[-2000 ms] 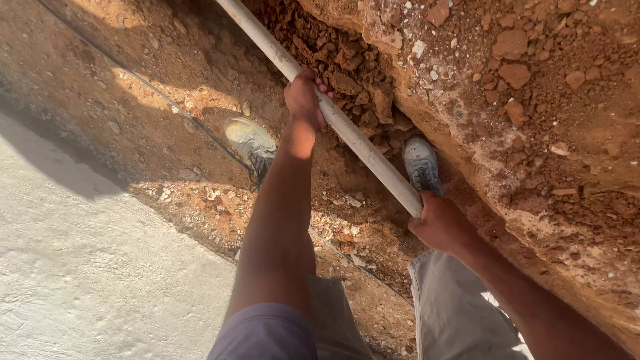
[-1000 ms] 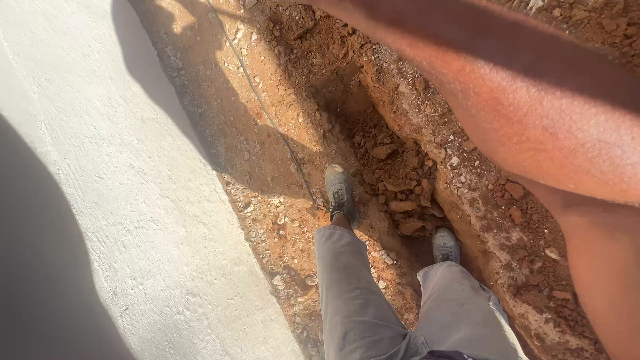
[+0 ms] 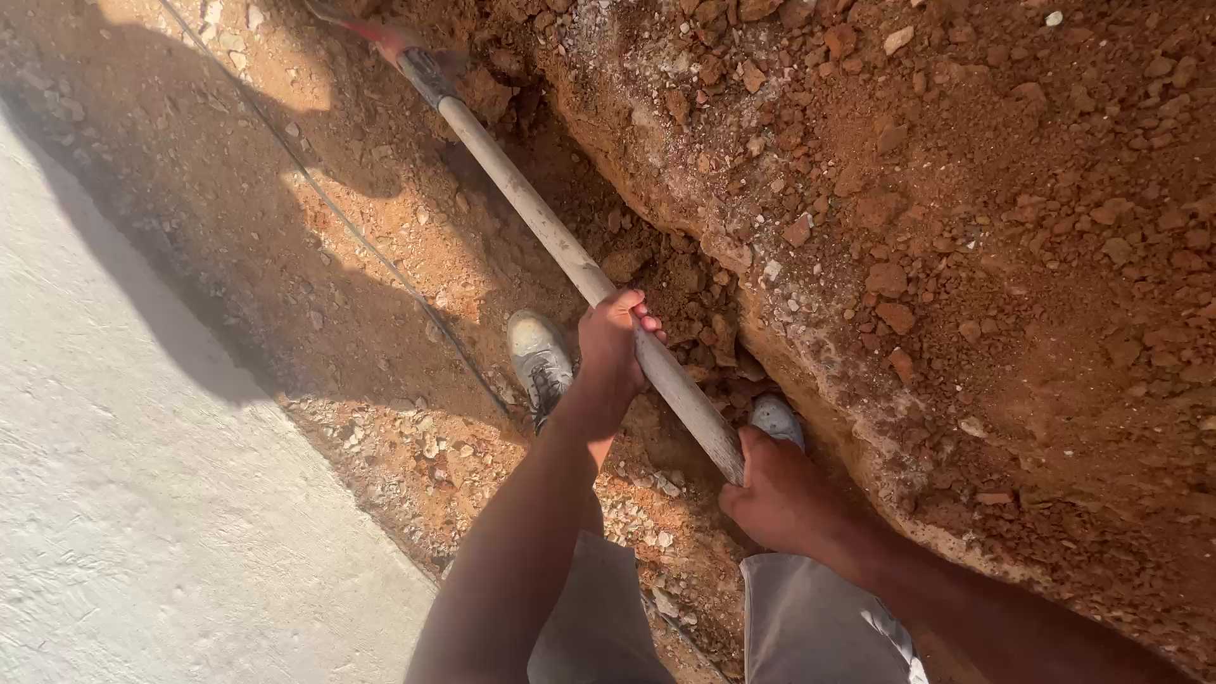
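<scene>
My left hand (image 3: pixel 616 344) is closed around the middle of a long pale wooden handle (image 3: pixel 537 211), its fingers wrapping over the far side. Lower down, my right hand (image 3: pixel 781 486) grips the handle's near end. The handle runs up and left to a dark socket and a red metal tool head (image 3: pixel 385 40), blurred and partly out of view at the top edge, so its kind cannot be told. Beneath the handle lies a narrow trench with loose reddish soil clods (image 3: pixel 698 328).
A whitish plastered wall or slab (image 3: pixel 142 446) fills the left side. A thin dark cable (image 3: pixel 351 228) crosses the dirt beside it. My dusty shoes (image 3: pixel 538 356) stand at the trench. Broken soil and stones (image 3: pixel 1026 285) form a bank on the right.
One second ago a raised arm crossed the upper right and neither hand showed; now both hands are low on the handle. The view has shifted. The red tool head has come into view.
</scene>
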